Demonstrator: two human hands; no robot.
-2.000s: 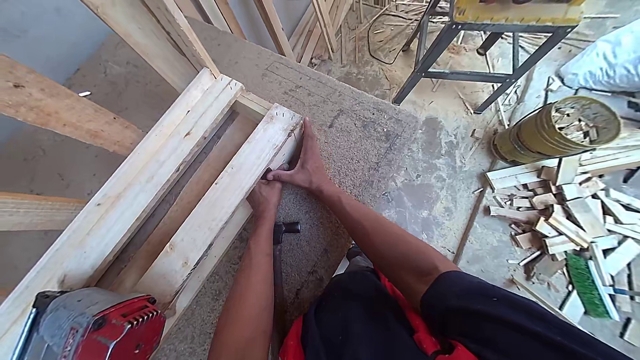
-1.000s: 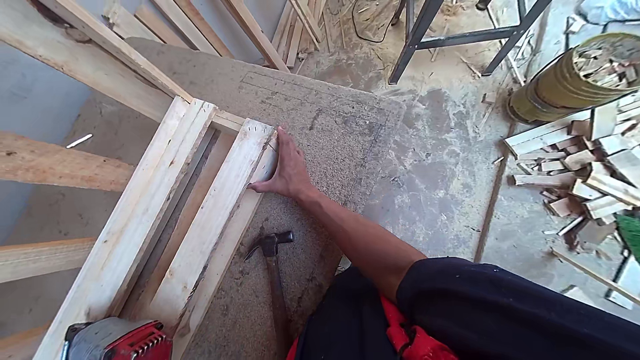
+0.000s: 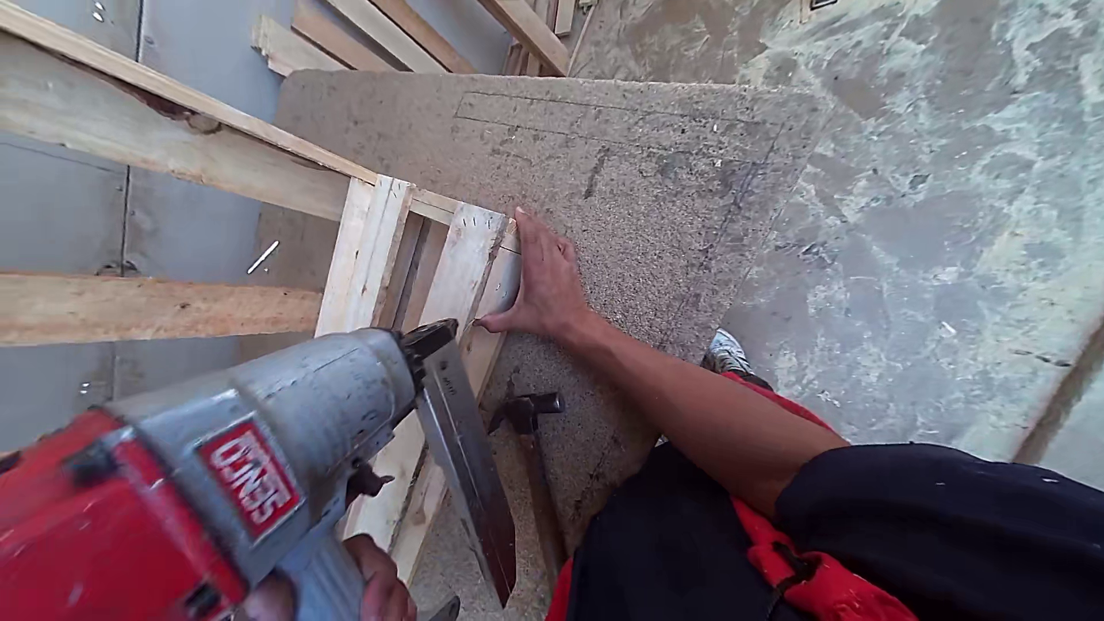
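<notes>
A red and grey Senco nail gun (image 3: 285, 440) fills the lower left, its long metal magazine (image 3: 470, 457) angled across the planks. My left hand (image 3: 375, 582) is shut on its handle, partly hidden behind the tool. The gun's nose is just over the light wooden frame (image 3: 461, 267), which is made of parallel planks. At the far end of the frame, my right hand (image 3: 548, 276) grips the outer right side, fingers along the edge and thumb on the near part. Nail heads or marks show in the plank's end. A claw hammer (image 3: 535, 423) lies right of the frame.
The frame rests on a worn particle board (image 3: 638, 198) with pencil lines. Long timbers (image 3: 155, 309) extend to the left, and more wood strips (image 3: 379, 34) lie beyond the board. A shoe (image 3: 727, 352) stands by the board's right side, on the stained concrete floor (image 3: 931, 259).
My left hand, at the frame's end two seconds ago, now holds the nail gun, which has been lifted from the lower left. My right hand stays at the frame's end.
</notes>
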